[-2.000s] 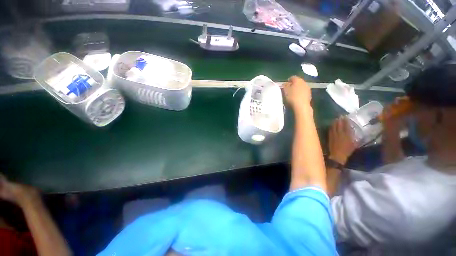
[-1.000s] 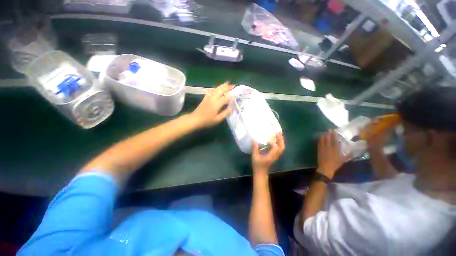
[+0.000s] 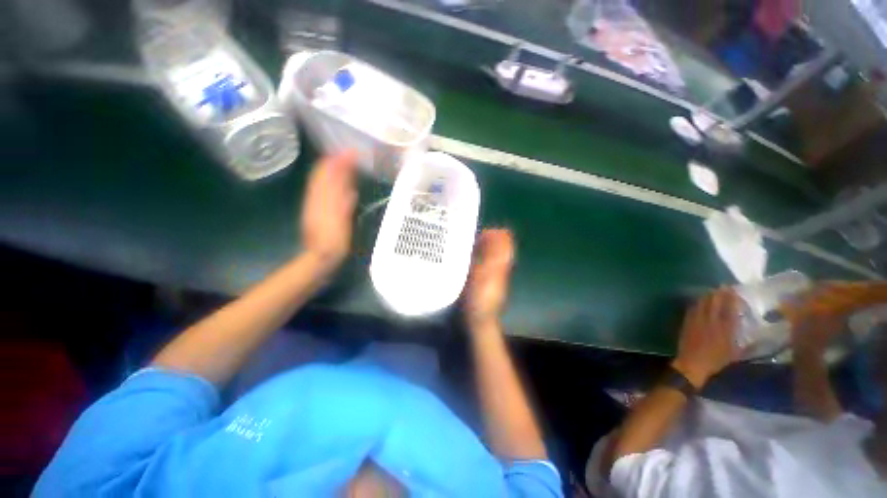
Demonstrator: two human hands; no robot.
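Note:
A white oblong shell (image 3: pixel 425 267) lies on the green belt in front of me, its open side up, with rows of dark slots inside. A thin pale line loops out at its left. My left hand (image 3: pixel 329 209) is blurred, to the left of the shell and apart from it, and looks empty. My right hand (image 3: pixel 489 275) is at the shell's right edge, fingers up, not wrapped around it; I cannot tell if it touches. A second white shell (image 3: pixel 365 109) with a blue part inside lies just behind, close to the first one's far end.
Another housing with a blue part (image 3: pixel 219 92) lies at the far left. A small white bracket (image 3: pixel 533 82), loose oval pieces (image 3: pixel 702 178) and a plastic bag (image 3: pixel 627 41) are farther back. A person at right works on a clear part (image 3: pixel 768 309) near a white wrapping (image 3: pixel 736 243).
The shell has turned from a white side showing up to its slotted inside showing, and sits closer to the second shell. Both hands have come off their earlier hold at its ends. The view has shifted.

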